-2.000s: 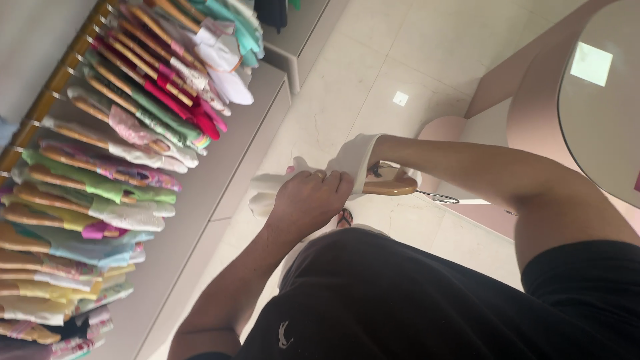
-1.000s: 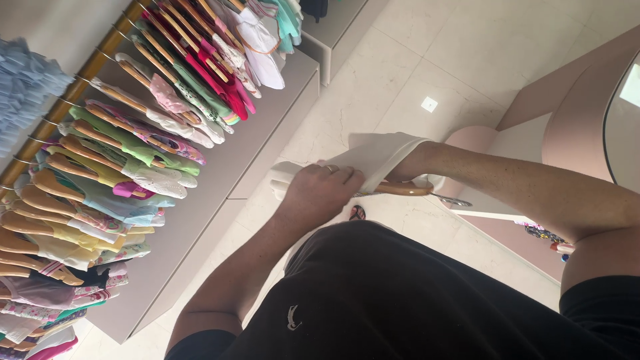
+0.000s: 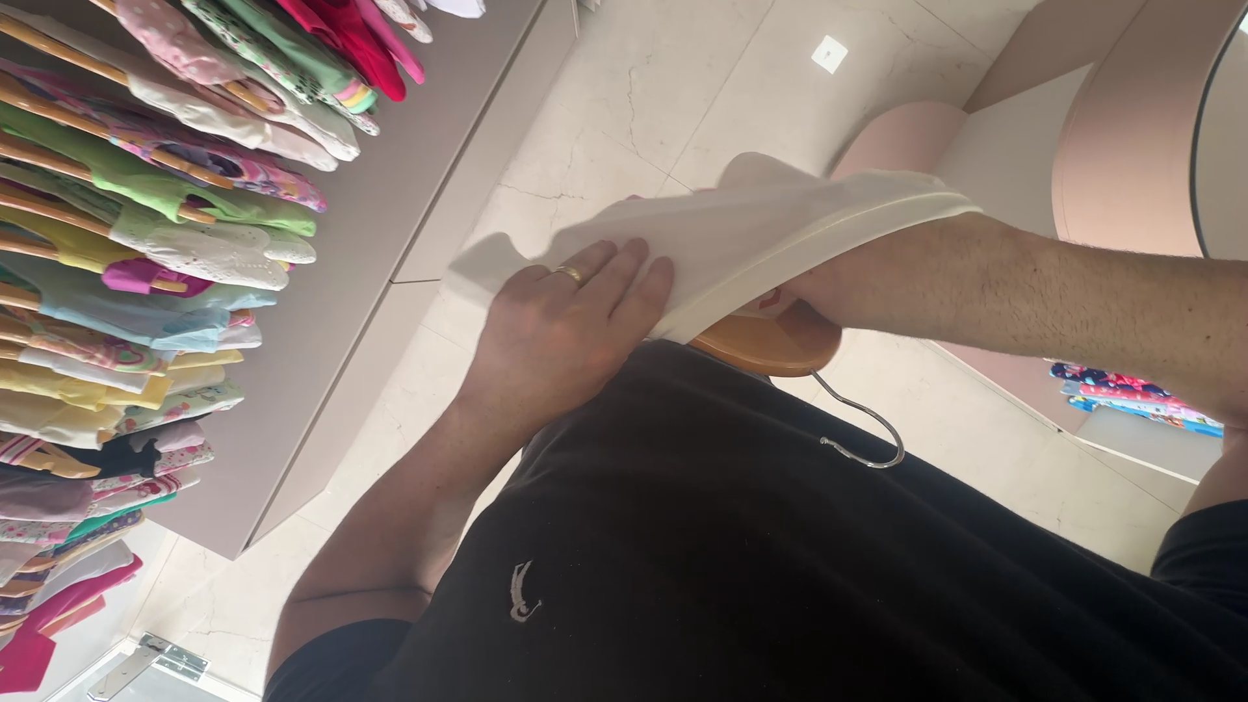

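Observation:
My left hand (image 3: 575, 322), with a ring on one finger, grips a thin white garment (image 3: 721, 244) near its opening, at the middle of the view. My right forearm reaches into the opening from the right; the cloth covers most of my right hand, so its fingers are hidden. A wooden clothes hanger (image 3: 770, 339) shows at the garment's opening, just below my right wrist. Its metal hook points down and right, in front of my dark shirt. The rest of the hanger is hidden by cloth and my left hand.
Many small colourful clothes (image 3: 205, 224) hang on wooden hangers along the left, over a grey-beige cabinet (image 3: 341, 253). At the right stands a rounded pink fixture (image 3: 1121, 146); folded patterned clothes (image 3: 1131, 395) lie on a low shelf below it. Pale tiled floor (image 3: 673, 88) lies between.
The white cloth has spread further over my right hand and wrist, and the hanger's hook now hangs lower, below my right wrist. The view has moved closer to the hands.

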